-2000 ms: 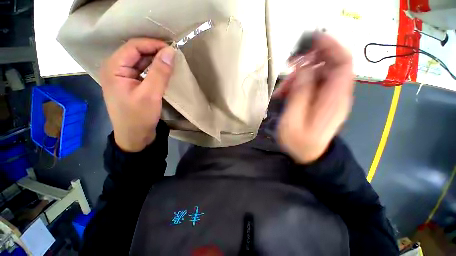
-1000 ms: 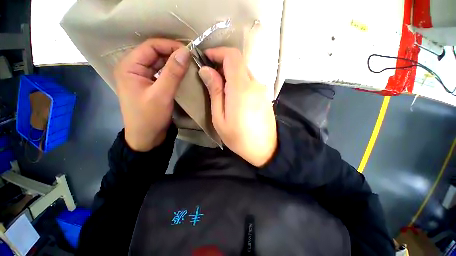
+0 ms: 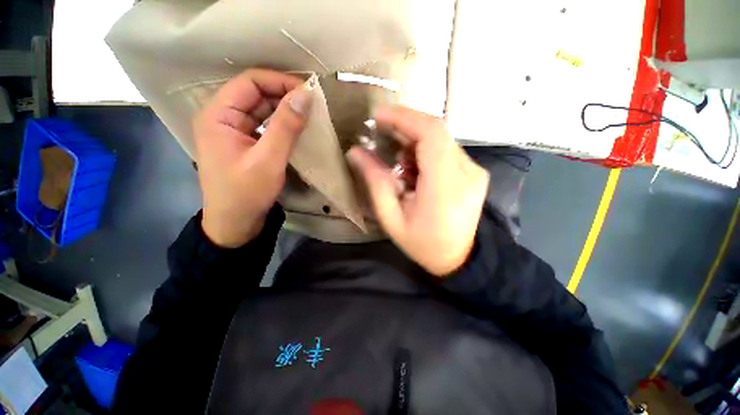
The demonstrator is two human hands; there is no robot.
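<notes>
The large beige bag body (image 3: 268, 36) lies over the white table edge and down to my lap. My left hand (image 3: 250, 154) pinches the top corner of the pocket panel (image 3: 323, 154), lifted from the bag with its pointed lower corner hanging down. My right hand (image 3: 426, 182) is just right of the panel, apart from it, its fingers closed around the shiny thread snips (image 3: 373, 142), blurred and mostly hidden. A narrow whitish strip (image 3: 369, 81) shows above my right hand. Loose pale threads (image 3: 302, 49) lie on the bag.
The white table (image 3: 519, 81) has red tape (image 3: 639, 113) and a looped black cord (image 3: 608, 117) at right. A blue crate (image 3: 85, 190) holding a brown piece stands on the floor at left. A yellow line (image 3: 594, 231) crosses the grey floor at right.
My right hand came in from the right to the panel corner, then moved slightly down and right from it. The whitish strip now shows apart from my left fingertips. My left hand keeps its pinch.
</notes>
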